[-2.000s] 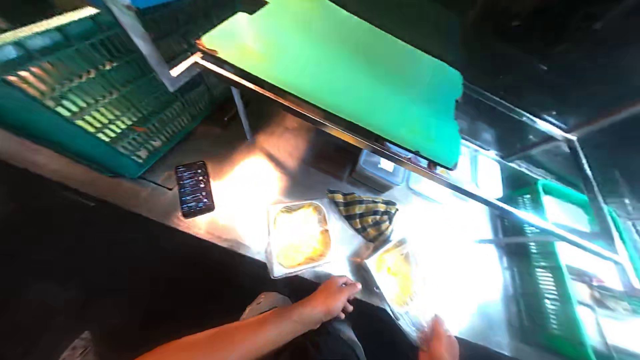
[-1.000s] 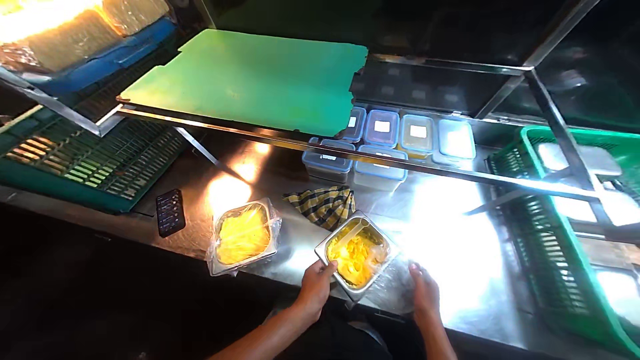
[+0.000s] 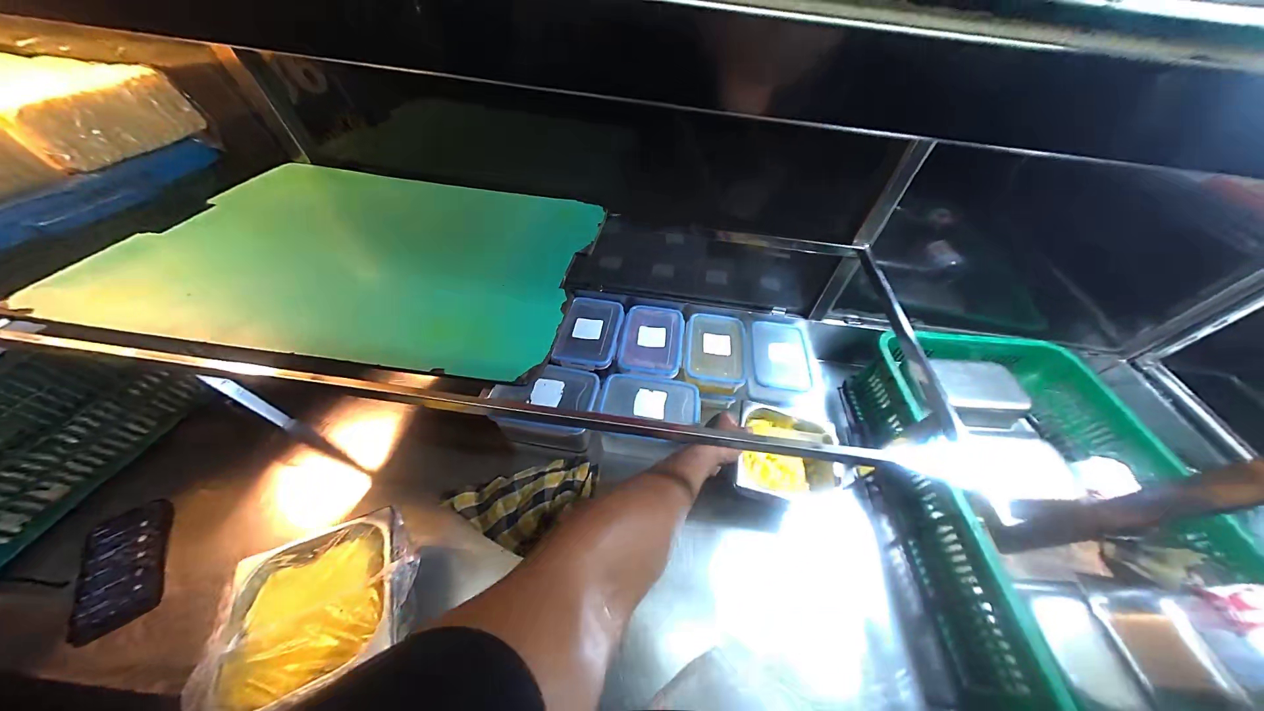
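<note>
My left hand (image 3: 723,432) reaches under the metal shelf rail and grips the left rim of a metal container of yellow food (image 3: 775,469). The rail hides part of the hand and container. Behind it are several lidded plastic containers (image 3: 714,348). A second metal container with yellow food (image 3: 314,612), wrapped in clear plastic film, lies at the lower left. A yellow and black checked cloth (image 3: 528,502) is beside my left forearm. My right hand is not distinguishable in this view.
A green cutting board (image 3: 375,267) lies on the shelf above the counter. At left are a phone (image 3: 120,571) and a green crate (image 3: 74,434). A green plastic basket (image 3: 1116,395) holds metal containers at right. A blurred forearm (image 3: 1145,504) crosses it; whose is unclear.
The unwrapped-looking container has moved from the counter's front edge to the back, beside the lidded containers, with my left hand on it. My right hand has left its place at the front.
</note>
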